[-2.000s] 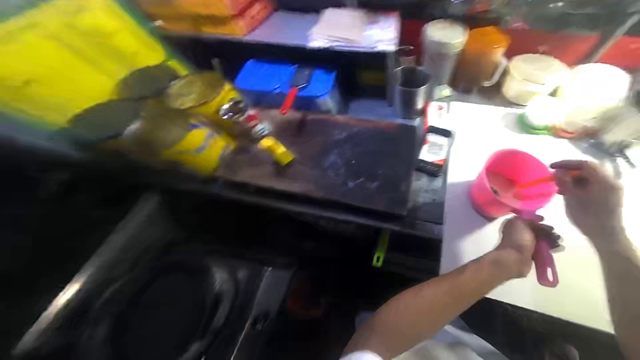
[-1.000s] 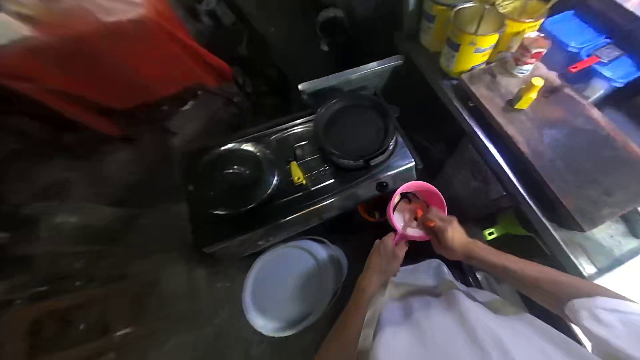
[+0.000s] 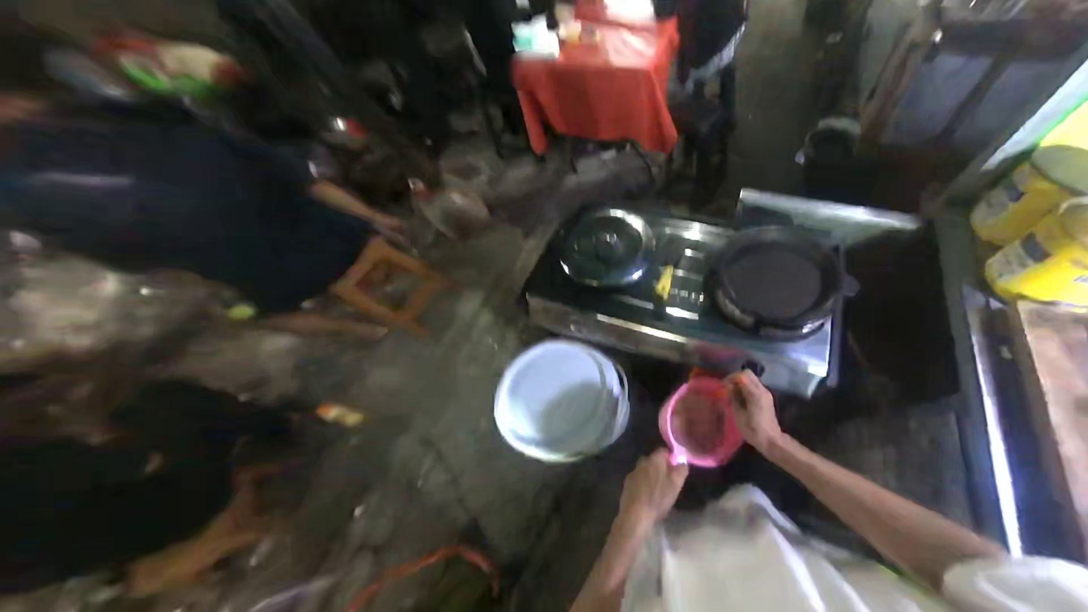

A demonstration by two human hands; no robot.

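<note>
My left hand (image 3: 653, 486) is closed on the handle of a pink plastic dipper (image 3: 671, 438), which is held level in front of the stove. Inside the dipper is a brownish mixture (image 3: 699, 422). At the dipper's right rim, my right hand (image 3: 753, 406) grips a small orange-red utensil that reaches into it; the fingers hide most of it and its kind cannot be told. Beyond the dipper stands a two-burner gas stove (image 3: 646, 338), with a black round pan (image 3: 778, 280) on its right burner and a glass lid (image 3: 606, 247) over the left one.
A pale round lid or tub (image 3: 557, 399) is left of the dipper. A yellow utensil (image 3: 665, 282) lies between the burners. Yellow cans (image 3: 1041, 268) stand at right. People are blurred at left near a wooden stool (image 3: 387, 285). A red-covered table (image 3: 595, 81) stands behind.
The dipper, held in both hands, has come from over the white counter to the front of the stove. The view has swung far to the left.
</note>
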